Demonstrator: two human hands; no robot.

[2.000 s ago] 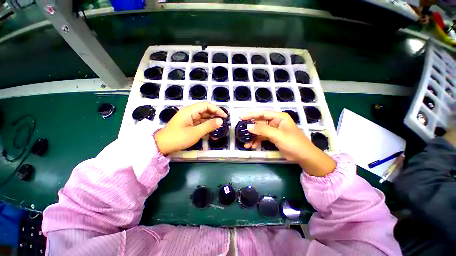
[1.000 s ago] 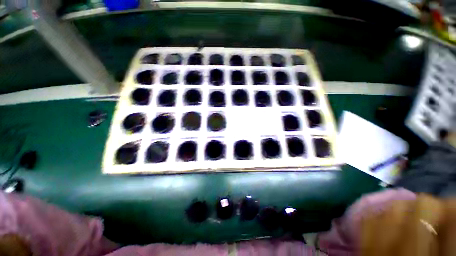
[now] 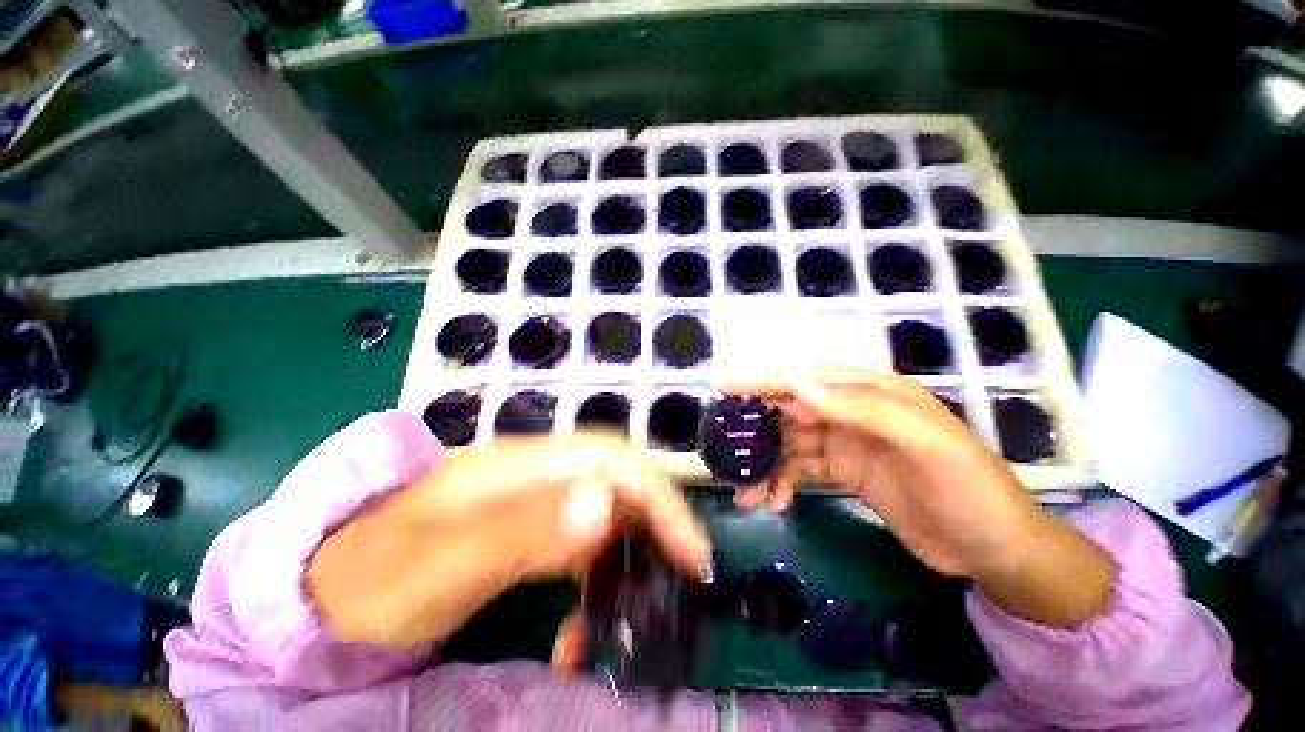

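My right hand holds a round black unit by its edge over the tray's near edge; small pale print shows on its face. My left hand, blurred, is lower and to the left, with a dark blurred unit at its fingers above the green bench. The white tray holds rows of black units; two pockets side by side in its fourth row are empty. Set-aside black units lie in front of the tray, some hidden behind my left hand.
A white paper with a blue pen lies right of the tray. A loose dark disc lies left of it. Black lumps and a thin cable are at far left. A metal post and blue bin stand beyond.
Both hands have come from the lower edges of the picture to the tray's near side, now with units in them. The view has shifted, so the tray appears further right.
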